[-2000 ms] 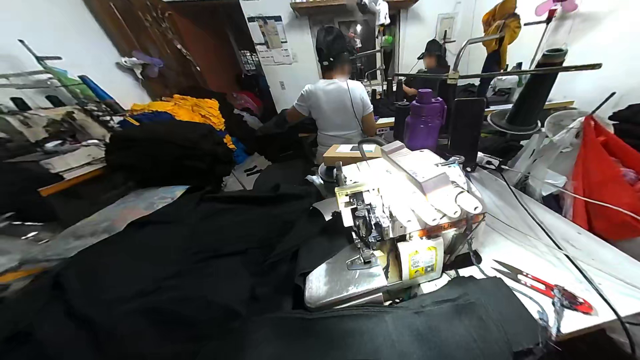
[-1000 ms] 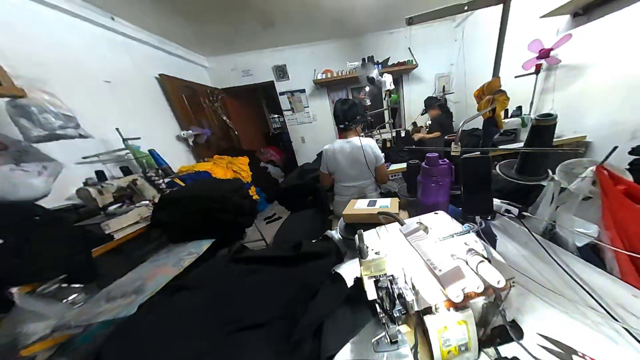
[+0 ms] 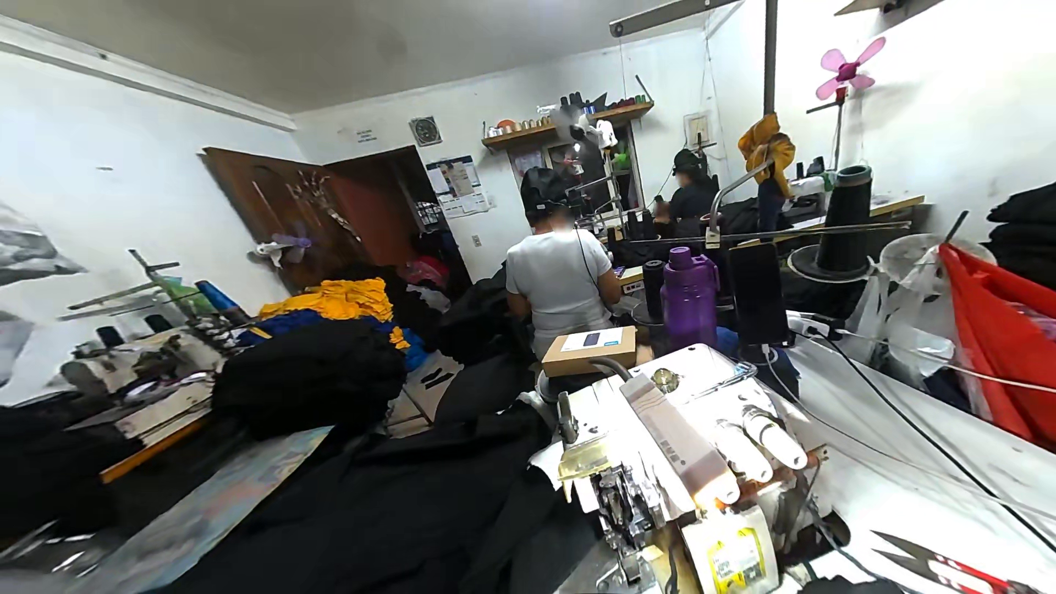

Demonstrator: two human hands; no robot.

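Neither of my hands shows in the head view. A white overlock sewing machine stands at the lower middle right, its presser foot area near the bottom edge. Black fabric lies to its left and reaches up to the machine. Thread snips or scissors with red handles rest on the white table at the lower right. A cardboard box sits behind the machine, and a purple bottle and an upright dark phone are beyond it.
A person in a white shirt sits ahead, facing away; another person in dark clothes is farther back. Black fabric piles and another sewing machine are at left. A large thread cone and a red bag stand at right.
The view has tilted upward, showing more wall and ceiling; the machine and scissors now appear lower in the picture.
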